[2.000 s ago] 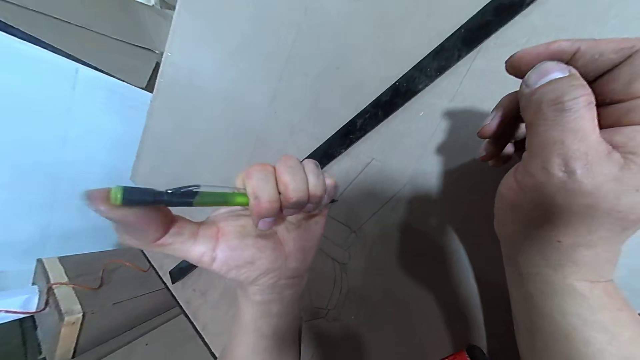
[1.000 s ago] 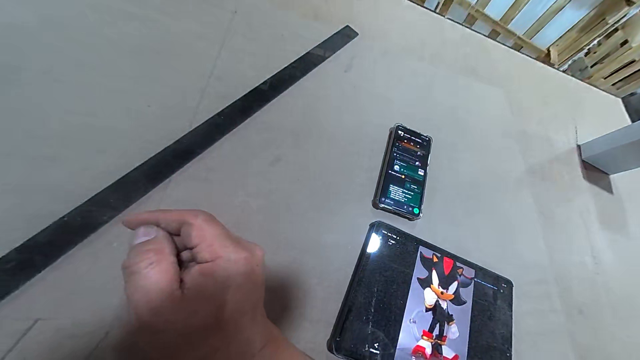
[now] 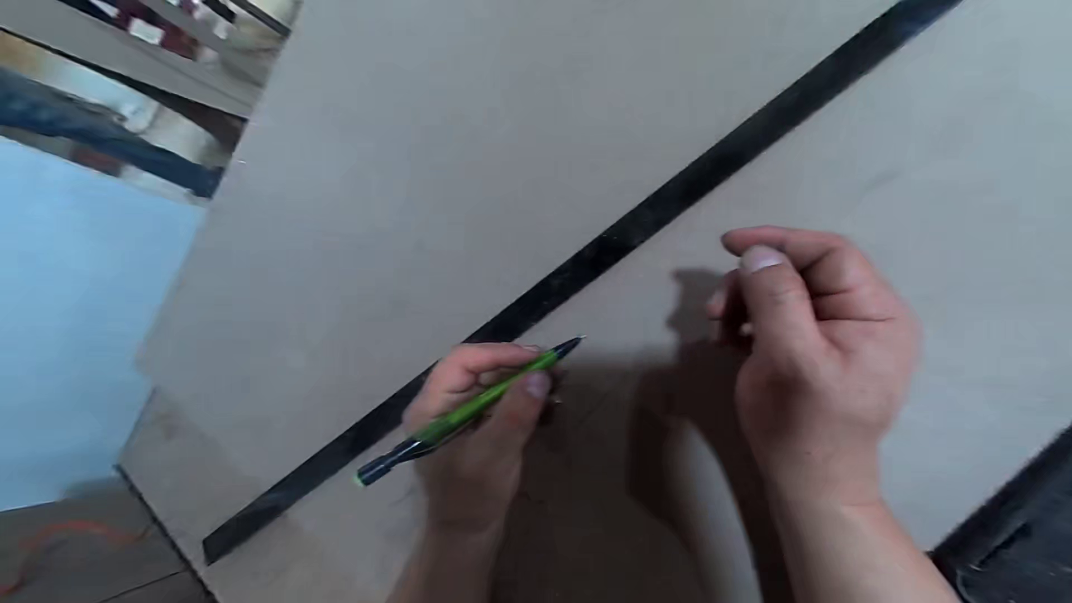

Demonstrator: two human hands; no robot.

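Note:
Between the thumb and fingers of my left hand point(image 3: 481, 419) is a green and black mechanical pencil point(image 3: 486, 398), its tip pointing up and to the right. The hand is beside a long black straight bar point(image 3: 615, 243) that lies diagonally across a large grey-beige board point(image 3: 402, 193). My right hand point(image 3: 825, 335) hovers over the board to the right of the bar, fingers curled and thumb near the index finger. Nothing shows in its grip. Faint lines are on the board below the pencil, partly in shadow.
The corner of a dark device point(image 3: 1026, 523) lies at the lower right. A light blue surface point(image 3: 84, 327) borders the board on the left. Shelving with mixed items point(image 3: 167, 42) stands at the upper left, and an orange cord point(image 3: 75, 529) runs at the lower left.
Two seconds ago the pencil lay nearly level across my left fingers; now its tip points up and right in a thumb-and-finger hold. The view swung to a phone and tablet, then back.

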